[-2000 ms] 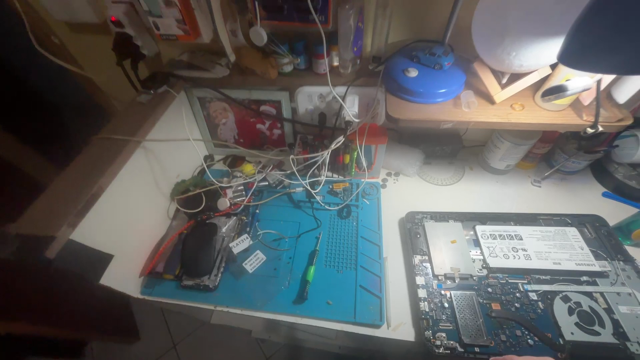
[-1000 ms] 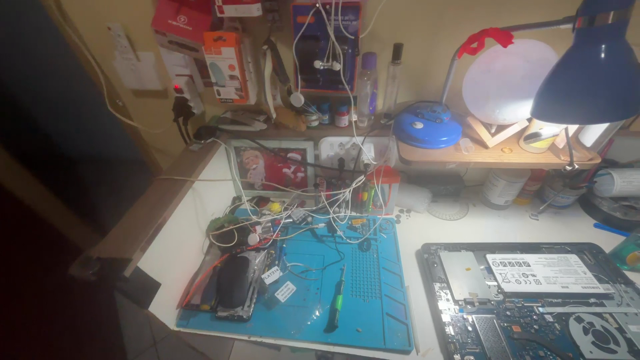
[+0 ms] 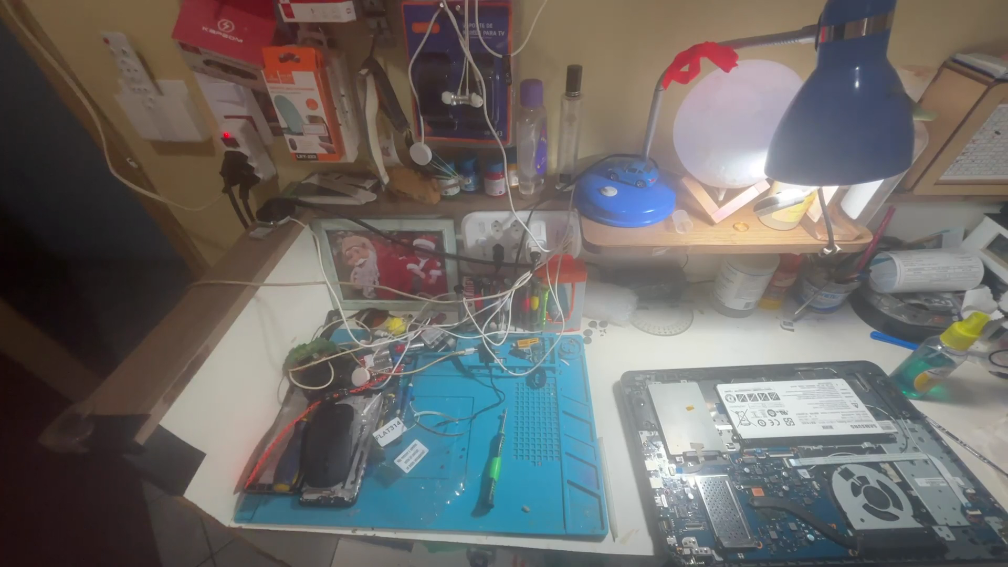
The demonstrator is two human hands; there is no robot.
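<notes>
Neither of my hands is in view. An opened laptop (image 3: 787,472) lies at the lower right, its white-labelled battery (image 3: 803,409), round cooling fan (image 3: 870,496) and blue circuit board showing; its lower edge is cut off. Left of it is a blue silicone work mat (image 3: 543,496). A screwdriver with a green handle (image 3: 494,471) lies on the mat, its shaft pointing to the back. A black computer mouse (image 3: 328,445) rests on a phone-like metal frame at the mat's left. Small labelled clear bags (image 3: 411,457) lie beside it.
Tangled white cables (image 3: 504,315) cross the mat's back edge. Behind stand a framed picture (image 3: 390,264) and a power strip (image 3: 504,232). A blue desk lamp (image 3: 843,110) overhangs a wooden shelf (image 3: 724,235). A bottle of green liquid (image 3: 933,358) stands at the right.
The view has tilted up, showing more of the wall and the lamp. At the laptop's lower edge, what looks like fingertips two seconds ago no longer shows.
</notes>
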